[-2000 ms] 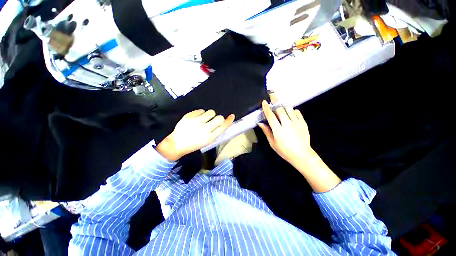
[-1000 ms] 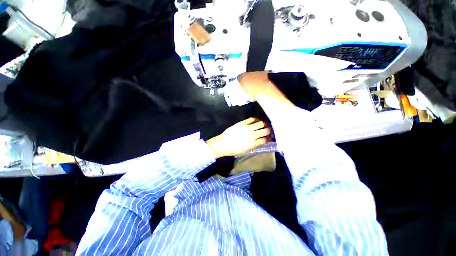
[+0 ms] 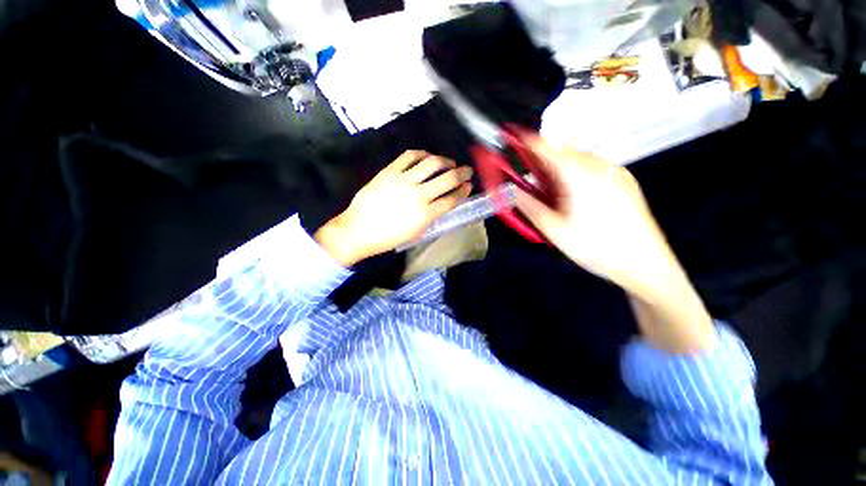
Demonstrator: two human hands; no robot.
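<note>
Black fabric (image 3: pixel 190 199) covers the table from the left to the middle and hangs at the front. My left hand (image 3: pixel 404 204) lies palm down on the cloth near the table's front edge, fingers slightly bent; whether it pinches the fabric cannot be told. My right hand (image 3: pixel 593 209) holds the tailor's scissors (image 3: pixel 496 163) by the red handles. The blades point up and left over the black cloth and are blurred. The presser foot area (image 3: pixel 290 81) of the sewing machine is at the upper left, away from both hands.
Small orange-handled tools (image 3: pixel 615 68) lie on the white table (image 3: pixel 608 119) at the upper right, with an orange item (image 3: pixel 738 68) beyond. Translucent plastic (image 3: pixel 598 24) is at the top. A ruler strip (image 3: pixel 456 220) runs along the front edge.
My right hand has left the machine head area and moved right and down, now with the red scissors in it. My left hand stays on the cloth. The view has shifted, moving the machine up-left.
</note>
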